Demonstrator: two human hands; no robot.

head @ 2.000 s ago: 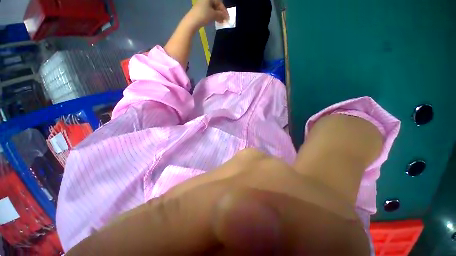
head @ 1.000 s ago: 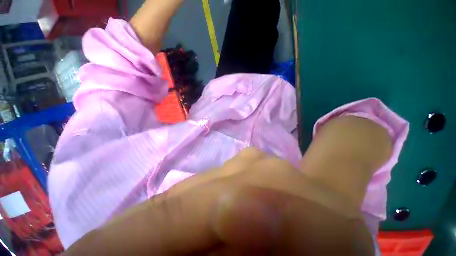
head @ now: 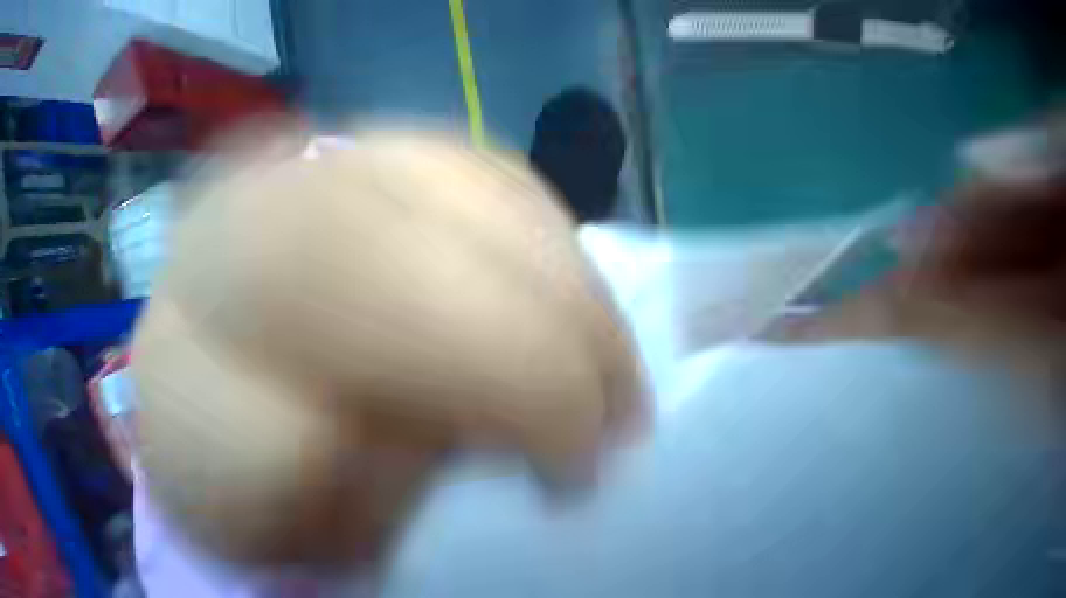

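A large blurred hand, which I take as my left hand, fills the left centre close to the camera. Its fingers curl down and right; whether they hold anything cannot be told. A second blurred hand, which I take as my right hand, is at the right edge, partly cut off. A thin pale edge or strip shows by its fingers; whether it is gripped is unclear. A large pale blue-white surface, perhaps cloth or paper, spreads below and between the hands; it is too blurred to name.
A smartwatch with a white strap lies at the top of the green bench. A dark rounded shape and a yellow floor line are left of the bench edge. A blue rack and a red container are at left.
The view has shifted and blurred. The hand across the bottom is gone from there; hands now show at left centre and right. The pale surface and smartwatch have appeared; the round heads are out of view.
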